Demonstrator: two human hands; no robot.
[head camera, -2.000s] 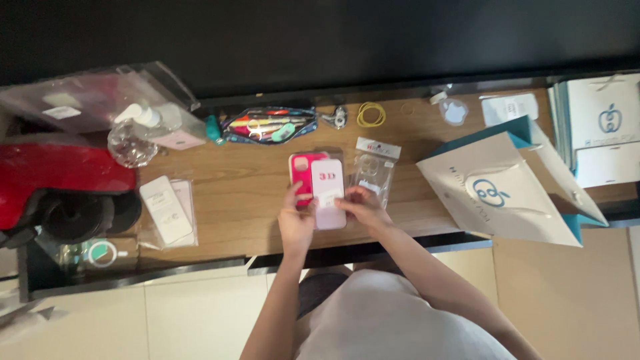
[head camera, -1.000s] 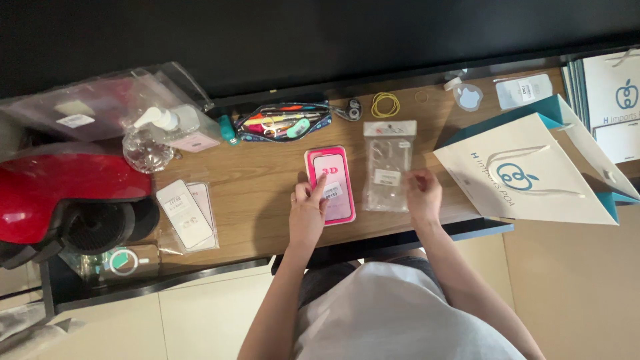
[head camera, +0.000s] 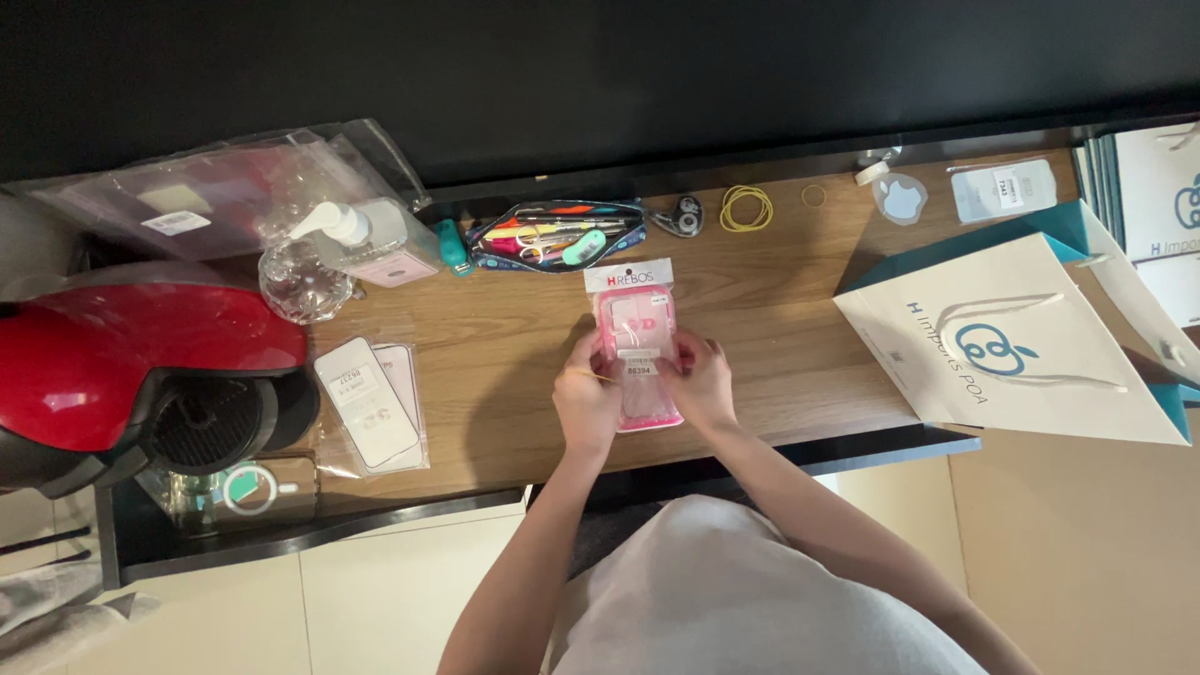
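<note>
My left hand and my right hand hold the two long sides of a small stack near the desk's front edge. On top of it lies a clear plastic phone-case package with a white printed header and a label. Beneath it, and showing round its edges, is a pink phone case with a pale 3D screen-protector pack in it. A thin yellowish band seems to lie by my left fingers. The undersides of the stack and some fingertips are hidden.
A red coffee machine and screen-protector packs are at left. Behind stand a pump bottle, an unzipped pencil case, a correction tape and yellow rubber bands. A white paper bag lies at right.
The clear package, which lay to the right of the pink case, is now on top of it. My left hand has moved from the case's face to its left side; my right hand has come leftward.
</note>
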